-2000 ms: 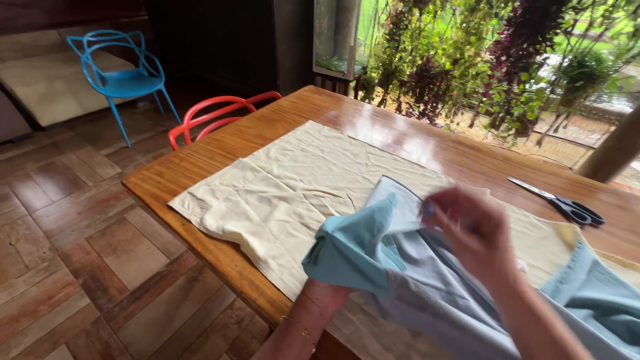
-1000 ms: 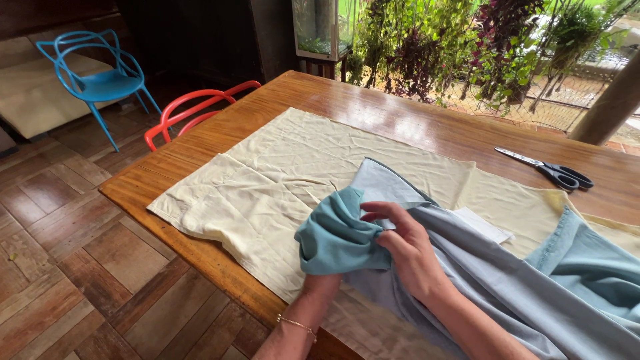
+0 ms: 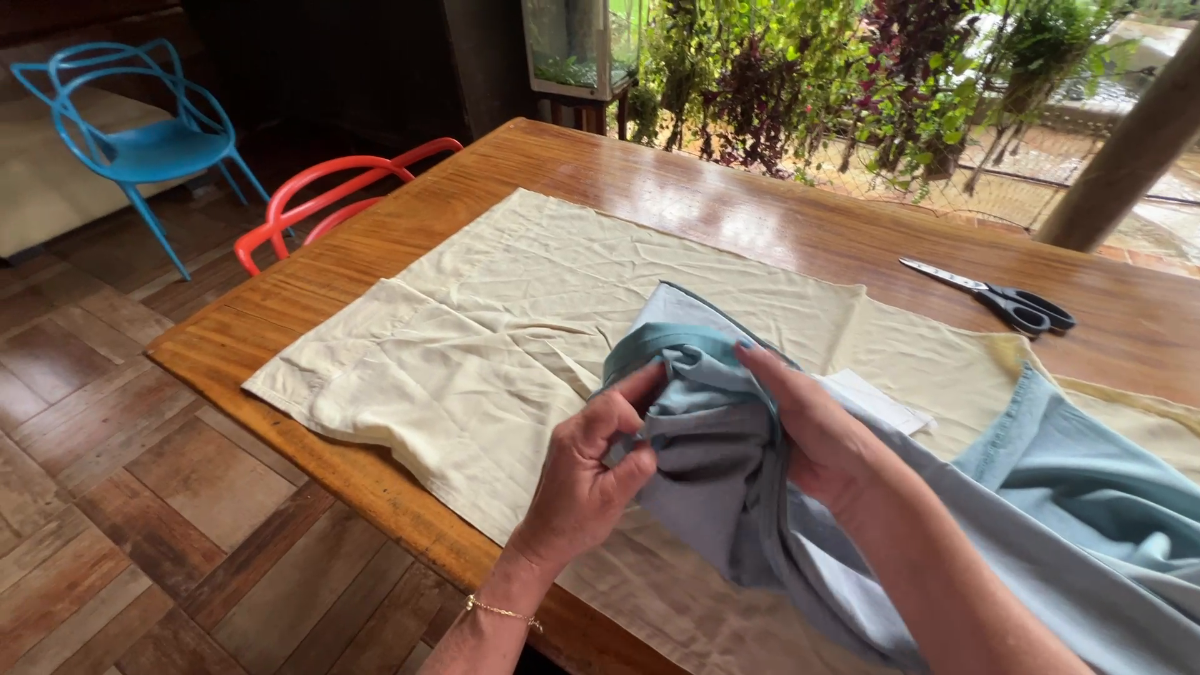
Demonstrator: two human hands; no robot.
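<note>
Both my hands are on a bunched fabric piece (image 3: 712,441), teal on one face and grey-blue on the other, held above the table. My left hand (image 3: 595,459) pinches its near-left edge between thumb and fingers, with a bracelet on the wrist. On the right side my right hand (image 3: 811,422) grips the folded cloth, its fingers partly hidden behind it. Cream fabric (image 3: 469,328) lies creased and spread beneath. A small white piece (image 3: 877,401) rests beside my right forearm. More teal fabric (image 3: 1087,469) with a frayed edge lies at the right.
Black-handled scissors (image 3: 994,295) lie on the wooden table (image 3: 581,155) beyond the cream fabric. A red chair (image 3: 328,192) stands against the table's left side, and a blue chair (image 3: 155,141) is farther back. Hanging plants (image 3: 778,84) and a wooden post (image 3: 1125,150) are beyond the table.
My left hand, under the teal bundle a second ago, now shows at its near-left side with the fingers pinching. My right hand has moved to the cloth's right side. More of the grey-blue face shows.
</note>
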